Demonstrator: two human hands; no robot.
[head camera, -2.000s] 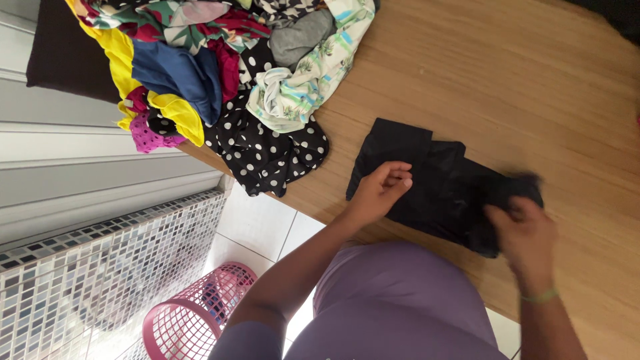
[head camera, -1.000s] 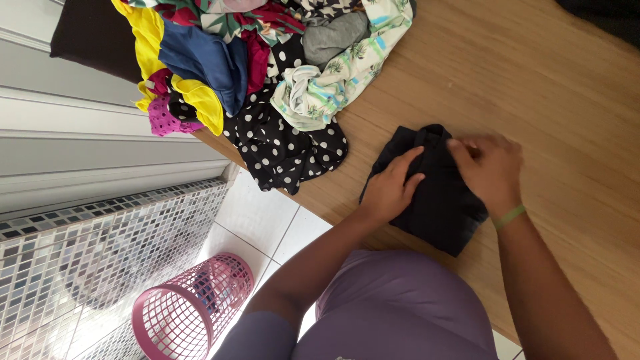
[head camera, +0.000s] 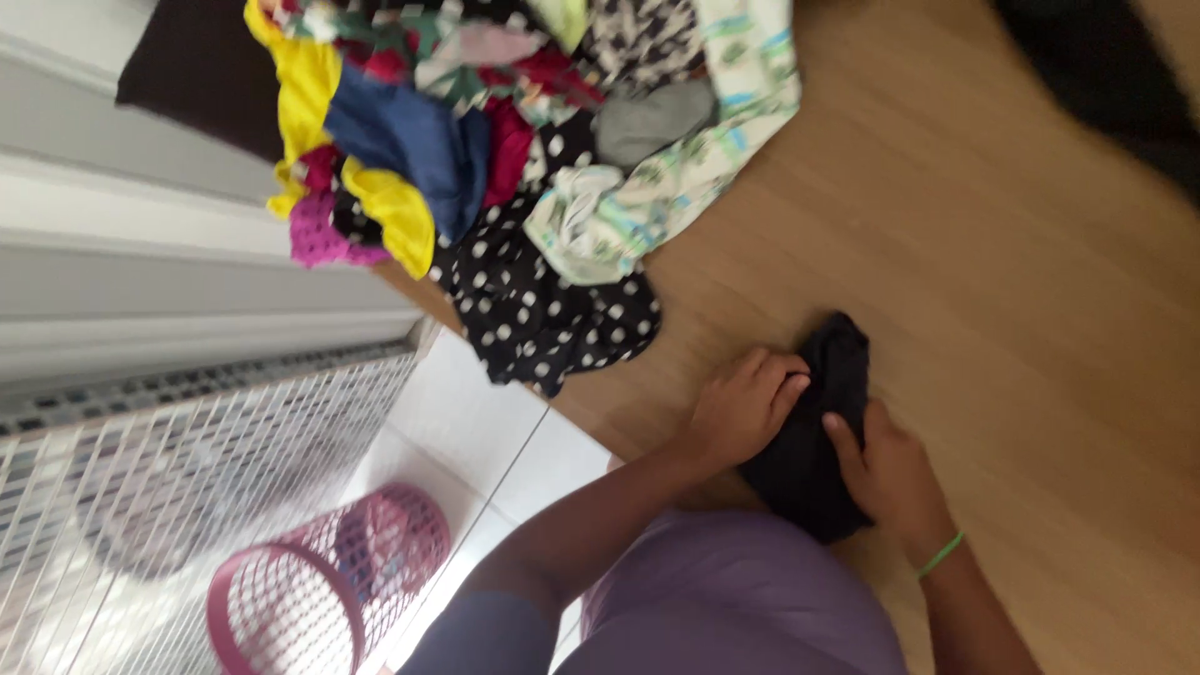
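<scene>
A folded black cloth garment (head camera: 811, 459) lies on the wooden table near its front edge, narrow and layered. My left hand (head camera: 750, 408) is at its left side, fingers curled on the fabric near its upper part. On the right side my right hand (head camera: 886, 469), with a green band at the wrist, grips the garment's edge, the thumb on top and the other fingers partly hidden. Up and to the left, a black garment with white polka dots (head camera: 553, 323) hangs over the table edge, beside a pale printed garment (head camera: 600, 225).
A heap of mixed clothes, with a blue garment (head camera: 412, 141) and a yellow one (head camera: 305, 94), covers the table's upper left. Dark fabric (head camera: 1106, 84) lies at upper right. A pink plastic basket (head camera: 352, 581) lies on its side on the tiled floor.
The black garment, wider in the earlier frames, has been folded into a narrower bundle. My right hand has come from its far upper side down to its right edge.
</scene>
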